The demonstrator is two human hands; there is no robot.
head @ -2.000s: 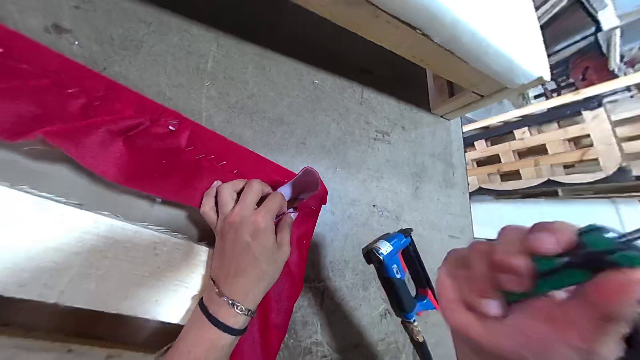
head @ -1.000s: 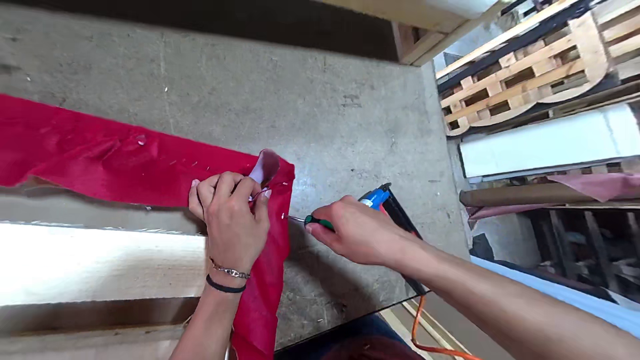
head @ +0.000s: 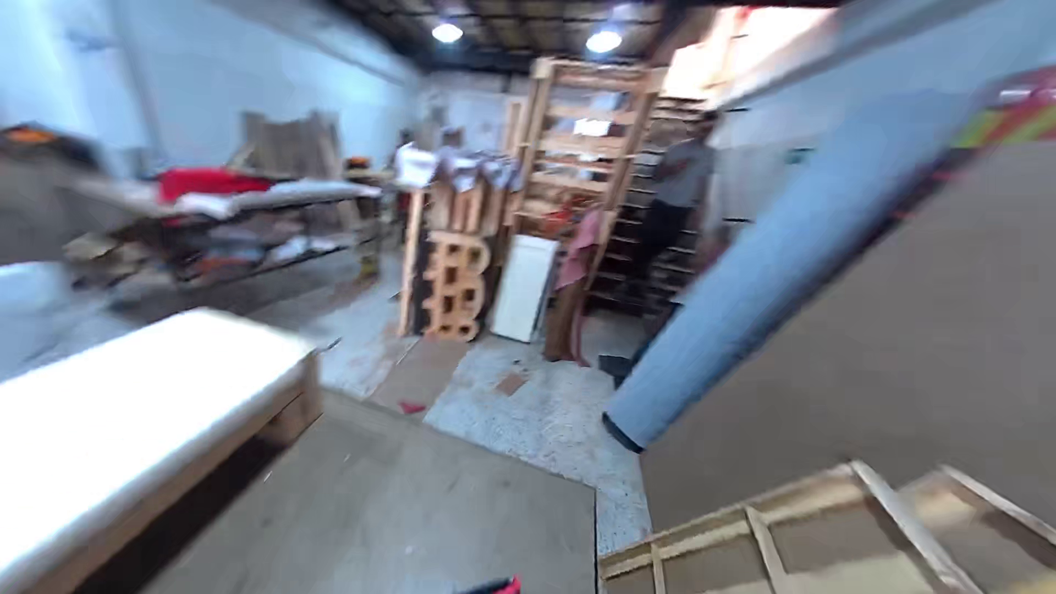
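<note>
Neither of my hands shows in this blurred view of the workshop. Below the middle lies a grey-brown board surface [head: 396,503]. At the bottom edge, a small part of a black and red tool [head: 499,586] juts into view; most of it is cut off. To the left stands a wooden frame with a white padded top [head: 165,412]. The red fabric worked on earlier is out of view.
Wooden frames [head: 759,536] lie at lower right, below a leaning blue roll [head: 767,280]. Farther off stand a tall slatted wooden frame [head: 577,157], a cluttered table with red fabric [head: 214,181] and a person [head: 681,181] near the stacked racks.
The view has swung up and away to the room. Both hands, the red fabric strip and the green-handled tool, seen a second ago, have left the picture.
</note>
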